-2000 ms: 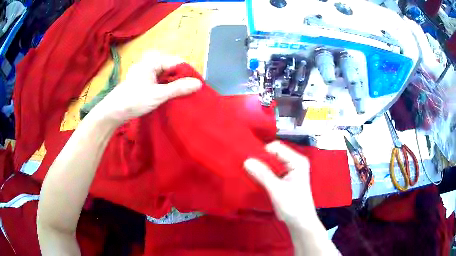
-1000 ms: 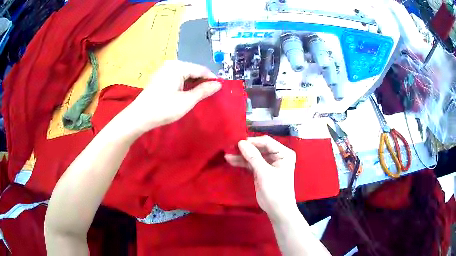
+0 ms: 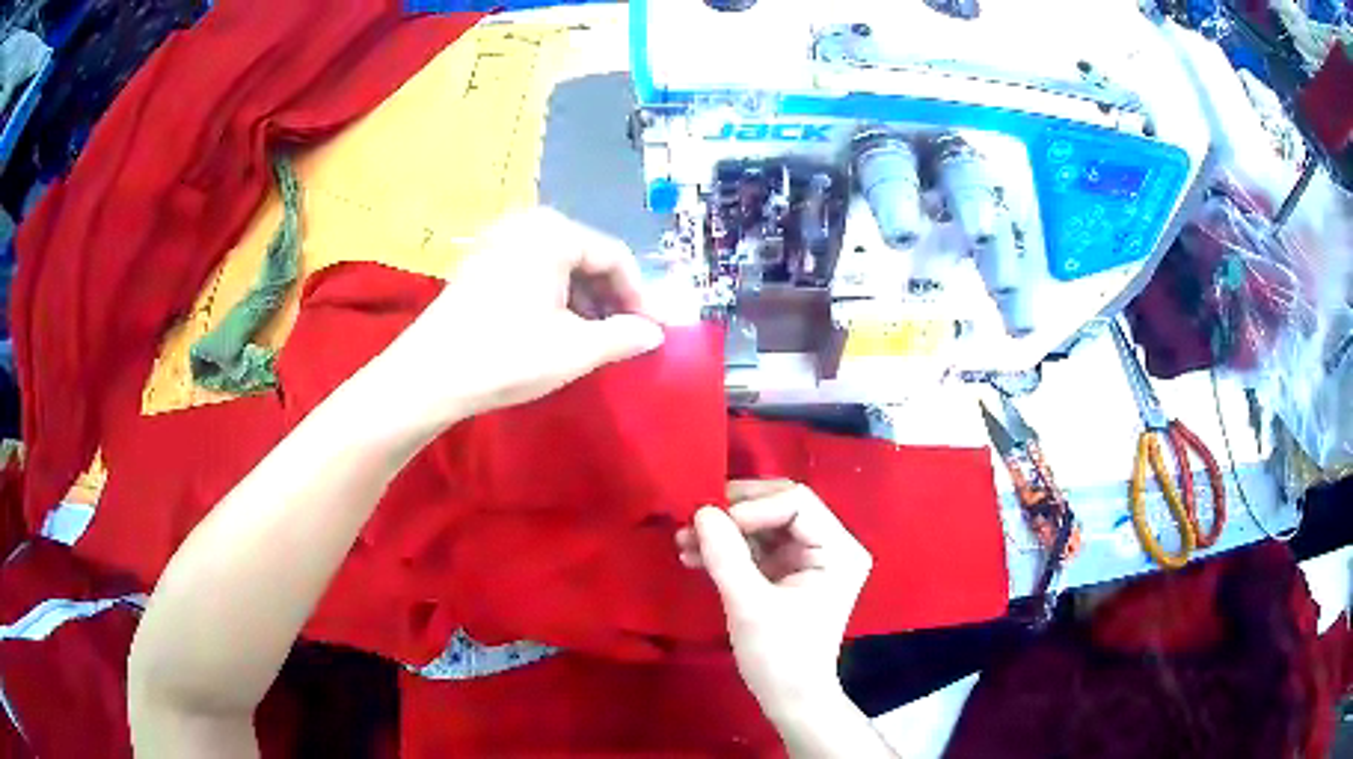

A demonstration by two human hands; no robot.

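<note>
A bright red panel (image 3: 638, 430) lies in front of the overlock machine (image 3: 950, 163). My left hand (image 3: 542, 312) pinches its upper edge, just left of and below the presser foot and needle area (image 3: 712, 267). My right hand (image 3: 779, 556) pinches its lower right corner between thumb and fingers. The panel's right edge runs straight between my two hands. More red cloth (image 3: 920, 519) lies flat under my right hand and reaches to the right. Whether the panel touches the presser foot is unclear.
Fabric shears (image 3: 1177, 489) and a small dark cutting tool with orange bits (image 3: 1039, 497) lie right of the red cloth. A clear plastic bag (image 3: 1284, 312) is at far right. A green strip (image 3: 260, 304) lies on the yellow board (image 3: 401, 178). Maroon cloth (image 3: 1098, 682) is at lower right.
Two seconds ago the panel was loose and folded between my hands; now its right edge is straight. Over the last second both hands moved slightly down in view with it, still pinching.
</note>
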